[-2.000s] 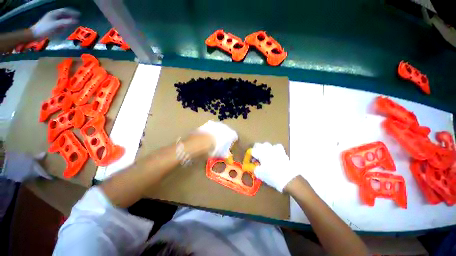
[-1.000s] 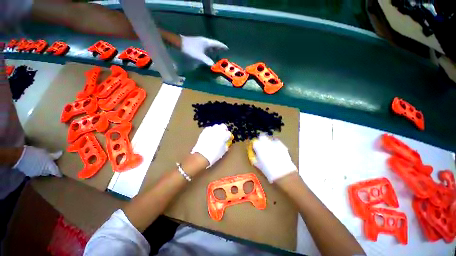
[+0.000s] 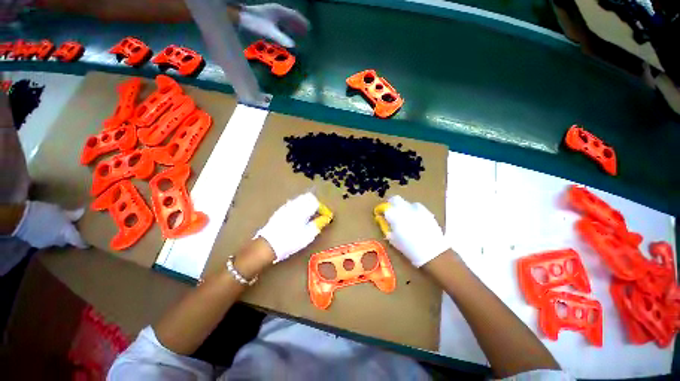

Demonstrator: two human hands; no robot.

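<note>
An orange-red controller shell lies on the cardboard mat, grips towards me. My left hand, in a white glove with yellow fingertips, is above and left of it, fingertips pinched with a dark bit just showing. My right hand is above and right of it, fingers curled together; whether they hold a part is hidden. Neither hand touches the shell. Small black parts lie heaped beyond my hands.
Loose shells lie on the left mat, more shells at right. Spaced shells lie on the green belt. A grey post stands at the belt edge. Another person's gloved hand is over the belt, another at left.
My hands have drawn back from the black heap towards the shell. The other person's hand over the belt and one belt shell have moved left, parting the pair of shells.
</note>
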